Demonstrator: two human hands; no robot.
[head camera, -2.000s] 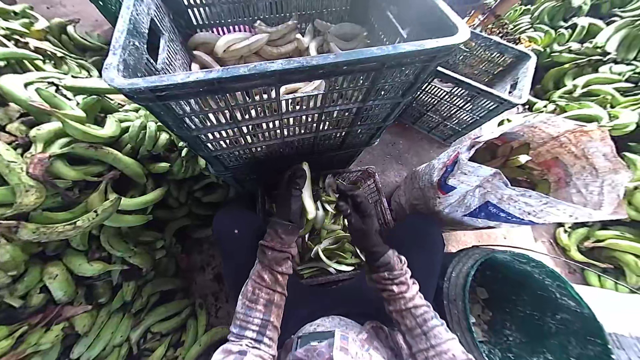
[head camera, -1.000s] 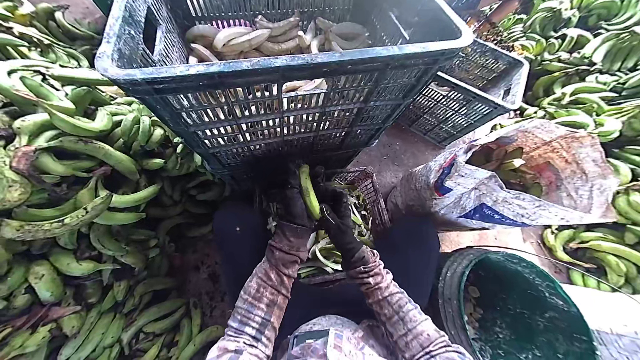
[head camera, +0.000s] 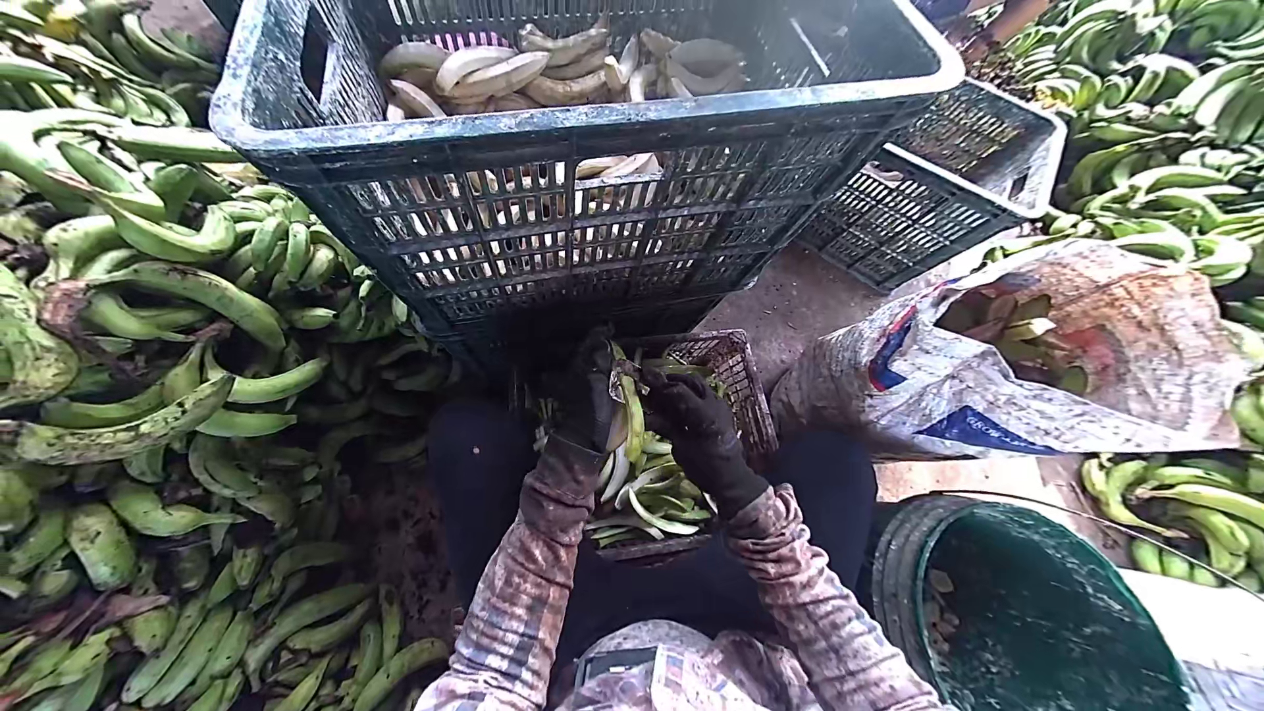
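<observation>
My left hand (head camera: 585, 395), in a dark glove, is closed around a partly peeled green plantain (head camera: 630, 410) held upright over a small basket. My right hand (head camera: 696, 425), gloved too, has its fingers bent against the plantain's upper part and peel; whether it holds a tool is hidden. Green peel strips (head camera: 657, 499) lie in the small plastic basket (head camera: 752, 390) between my knees. Just beyond my hands stands a large dark plastic crate (head camera: 592, 123) with peeled plantains (head camera: 563, 74) inside.
Green plantains (head camera: 178, 415) are heaped on the left and more (head camera: 1165, 148) at the upper right. A second crate (head camera: 918, 212), an open woven sack (head camera: 889, 375) with peels and a green bucket (head camera: 1047, 602) stand on the right.
The plantain showed an unbroken green side one second ago; now peel hangs loose near its top. My right hand has moved up along it.
</observation>
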